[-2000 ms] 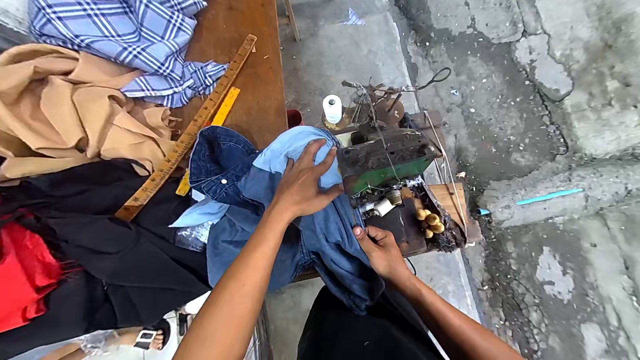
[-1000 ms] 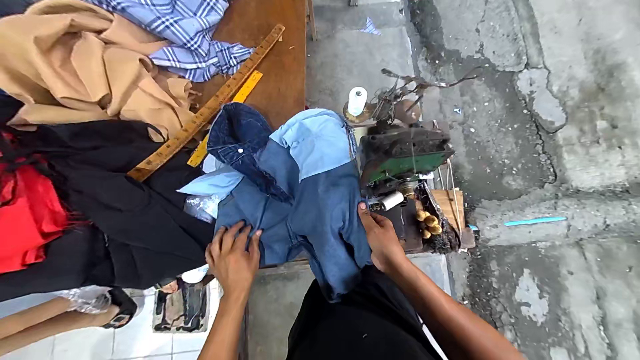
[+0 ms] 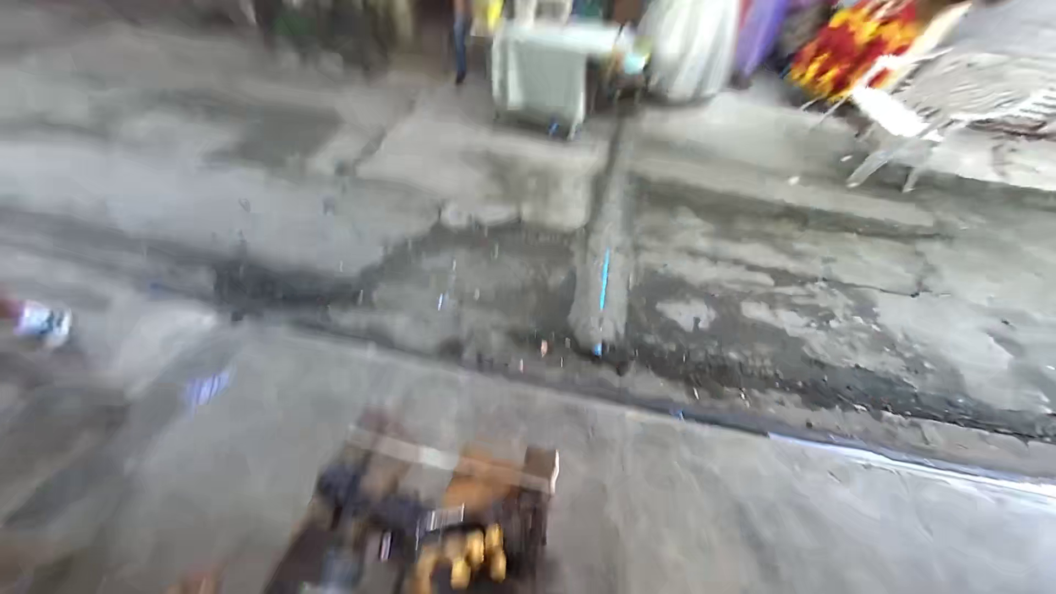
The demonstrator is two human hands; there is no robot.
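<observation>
Neither of my hands can be made out in this strongly blurred head view, and the denim garment is out of sight. At the bottom edge, the end of the sewing machine's stand (image 3: 330, 540) shows as a dark, smeared shape. Several yellow, rounded pieces (image 3: 462, 554) sit on it, beside a brown block or board (image 3: 483, 478). A small skin-toned patch lies at the bottom edge, left of the stand; what it is cannot be told.
Cracked, stained concrete (image 3: 495, 280) spans the view, with a thin blue strip (image 3: 605, 279) on it. A pale covered table (image 3: 540, 70) stands at the top. White metal furniture (image 3: 924, 107) is at the upper right, near a red and yellow cloth (image 3: 854, 49).
The view has swung far round and up, away from the work. My hands and the denim garment, both in sight a second ago, have left the frame.
</observation>
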